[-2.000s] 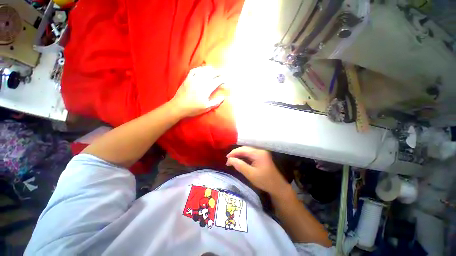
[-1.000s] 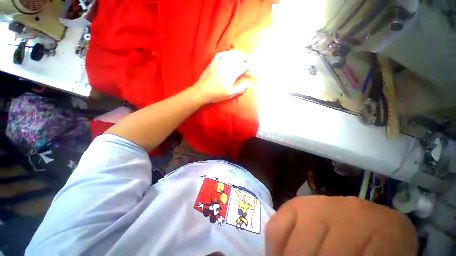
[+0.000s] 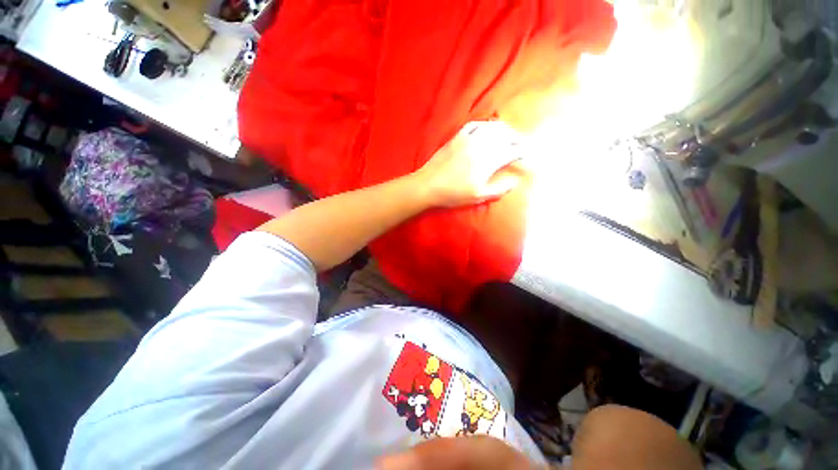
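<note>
The large red fabric (image 3: 413,83) lies over the left part of the white machine bed (image 3: 634,285) and hangs over its front edge. My left hand (image 3: 482,165) rests on the fabric beside the lamp glare; glare washes out its fingers, so its grip is unclear. The needle area of the sewing machine (image 3: 689,151) is to the right of the hand and apart from it. My right hand (image 3: 459,454) is low in front of my shirt, blurred and cut off by the bottom edge.
A second sewing machine (image 3: 179,18) stands on a white table (image 3: 101,87) at upper left. A purple patterned cloth bundle (image 3: 129,179) and a red piece (image 3: 237,220) lie below it. Dark looped handles (image 3: 735,275) and a tan strip (image 3: 767,257) lie on the bed at right.
My right hand has come from near the bed's front edge up close to the camera, then across in front of my shirt. The view has swung left; my left hand stays on the fabric.
</note>
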